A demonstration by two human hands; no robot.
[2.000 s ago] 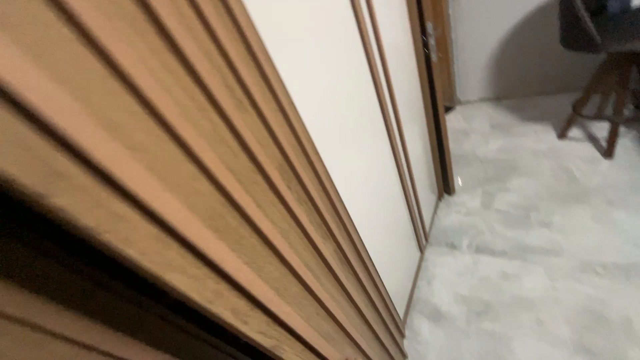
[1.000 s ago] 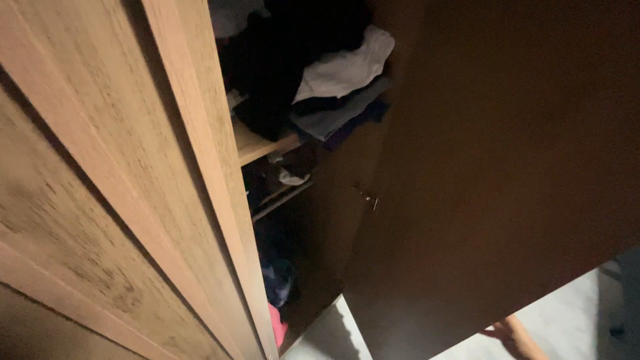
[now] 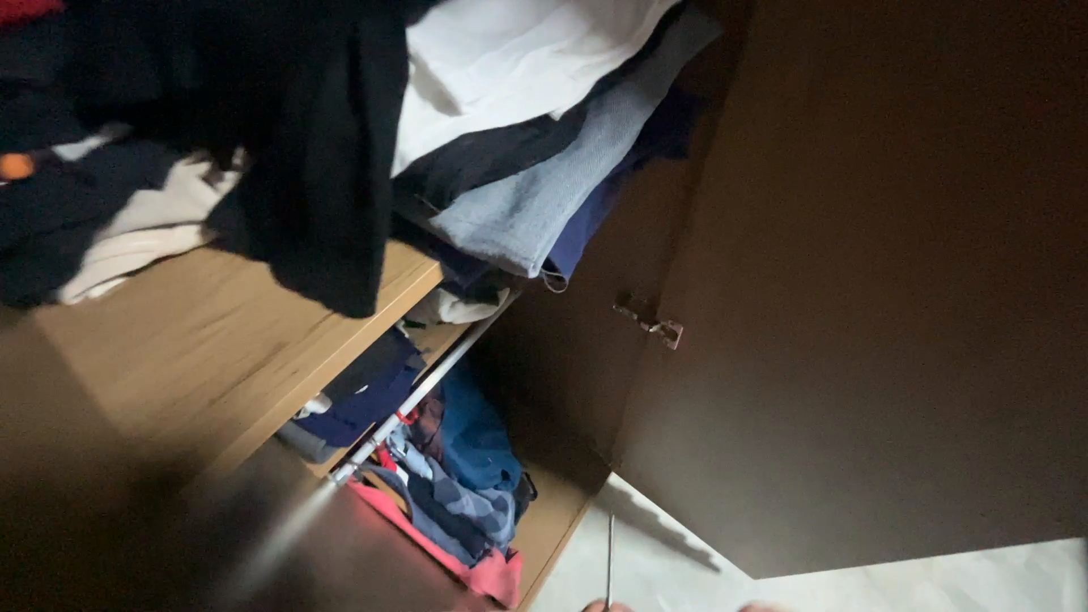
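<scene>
At the bottom edge, skin-coloured tips (image 3: 605, 607) meet the lower end of a thin metal rod (image 3: 609, 557). Another skin-coloured bit (image 3: 761, 607) shows further right; I cannot tell which hand either belongs to, or its grip. The wardrobe's wooden shelf (image 3: 212, 340) holds black clothes (image 3: 314, 153), a white cloth (image 3: 510, 68) and folded light blue denim (image 3: 544, 187). Below, a metal hanging rail (image 3: 425, 382) crosses in front of dark blue clothes (image 3: 374, 408). Blue garments (image 3: 476, 433) and a pink one (image 3: 497, 578) lie lower down.
A large dark brown door panel (image 3: 867, 297) stands open at the right, with a metal hinge (image 3: 650, 321) at its inner side. Pale floor (image 3: 935, 578) shows beneath it. A blurred dark surface (image 3: 102, 527) fills the lower left.
The view has swung from the ribbed wooden front into the open wardrobe and closer to its shelves. One second ago a skin-coloured limb showed beyond the door's lower edge.
</scene>
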